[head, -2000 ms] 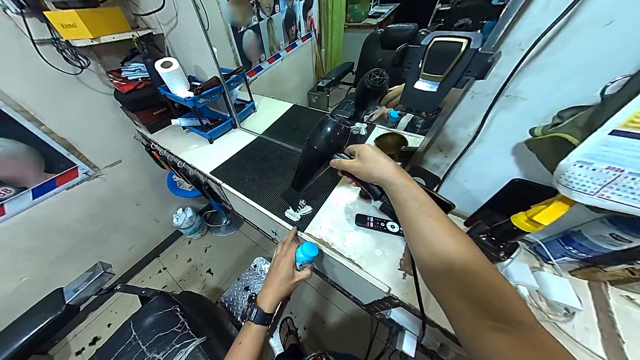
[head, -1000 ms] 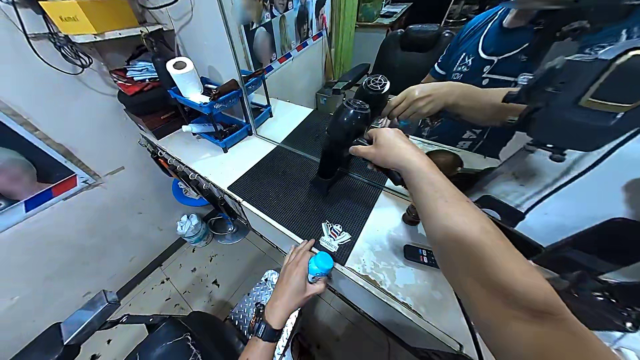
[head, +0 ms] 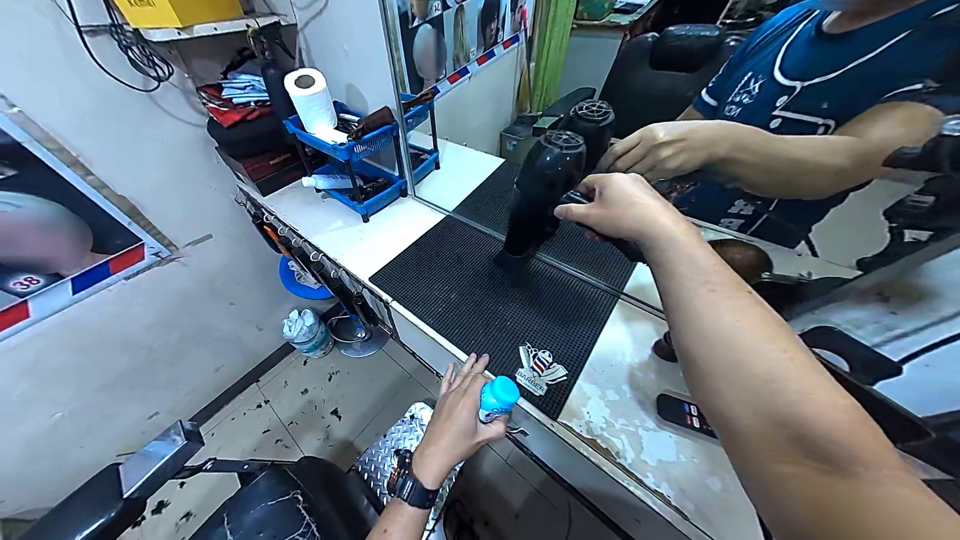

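Gripping the handle of a black hair dryer (head: 541, 191), my right hand (head: 619, 210) is over the back of the counter beside the mirror. The dryer's nozzle points down at a black ribbed rubber mat (head: 450, 281). My left hand (head: 461, 412), with a watch at the wrist, holds a small bottle with a blue cap (head: 500, 395) at the counter's front edge. A barber emblem (head: 538, 369) lies on the mat near that edge. The mirror shows the dryer and a person's arm and dark blue shirt (head: 795, 82).
A blue two-tier rack (head: 352, 150) with a paper roll (head: 310, 97) stands at the counter's far left. Right of the mat lies a black remote control (head: 686, 415). Tools hang along the counter's front. Below are a black cracked chair (head: 277, 510) and a plastic container (head: 306, 332).
The view has shifted. My right hand has brought the dryer from a slanted pose to a more upright one, nozzle down over the mat. My left hand still holds the bottle.
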